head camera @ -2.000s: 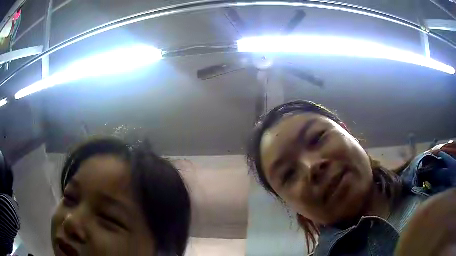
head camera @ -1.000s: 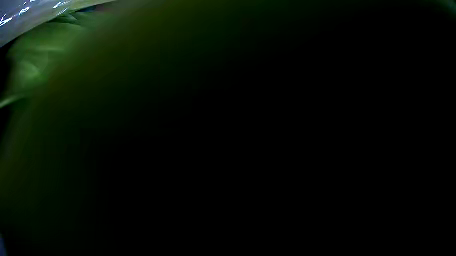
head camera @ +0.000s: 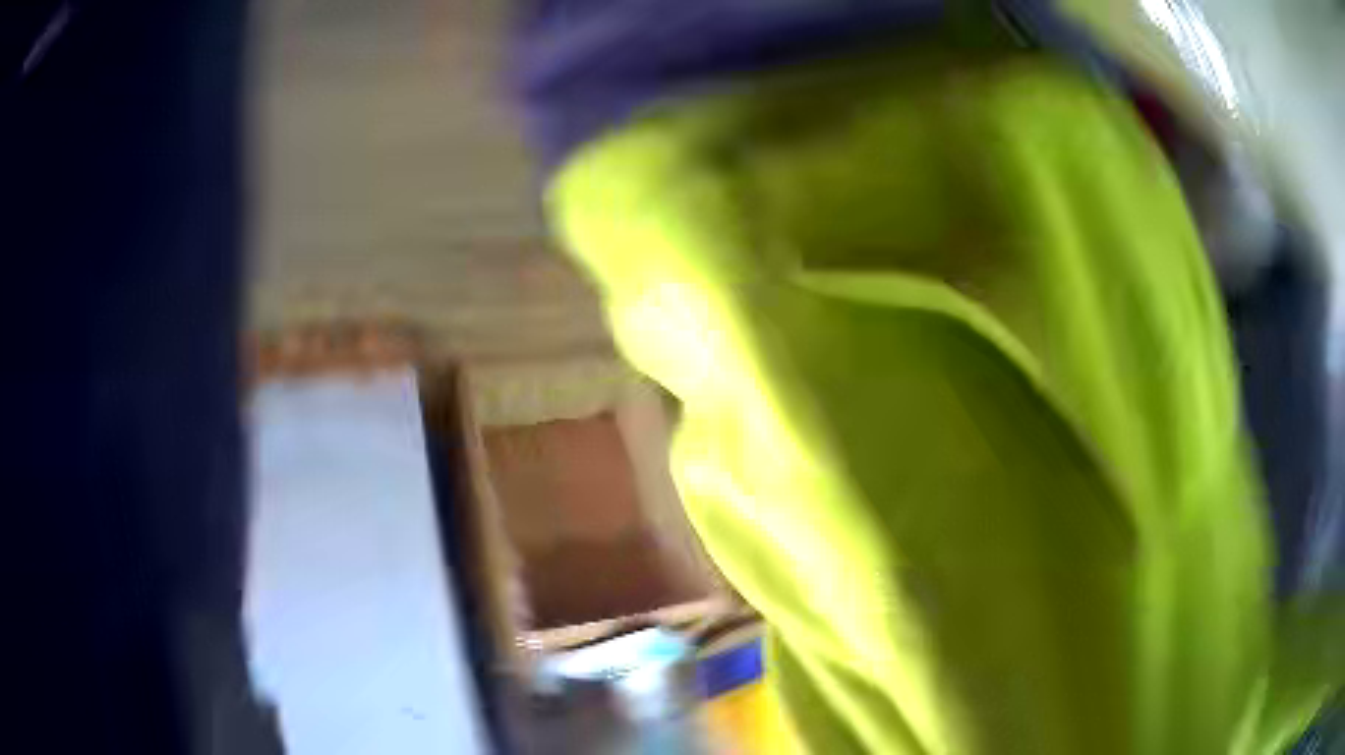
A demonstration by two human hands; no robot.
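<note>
Neither of my hands can be made out in the head view. The frame is tilted and blurred. Nearest in front of me is a person in a bright yellow-green garment (head camera: 944,384), filling the centre and right. Purple-blue cloth (head camera: 738,52) shows at the top edge. No thing is seen held or worked on.
An open brown cardboard box (head camera: 575,509) stands left of the person. A flat whitish panel (head camera: 354,561) lies beside it. Blurred pale, blue and yellow-orange items (head camera: 738,693) are at the bottom. A dark shape (head camera: 118,369) fills the left edge.
The view has swung from two people's faces under ceiling lights, through a nearly black frame, to the yellow-green garment and the box.
</note>
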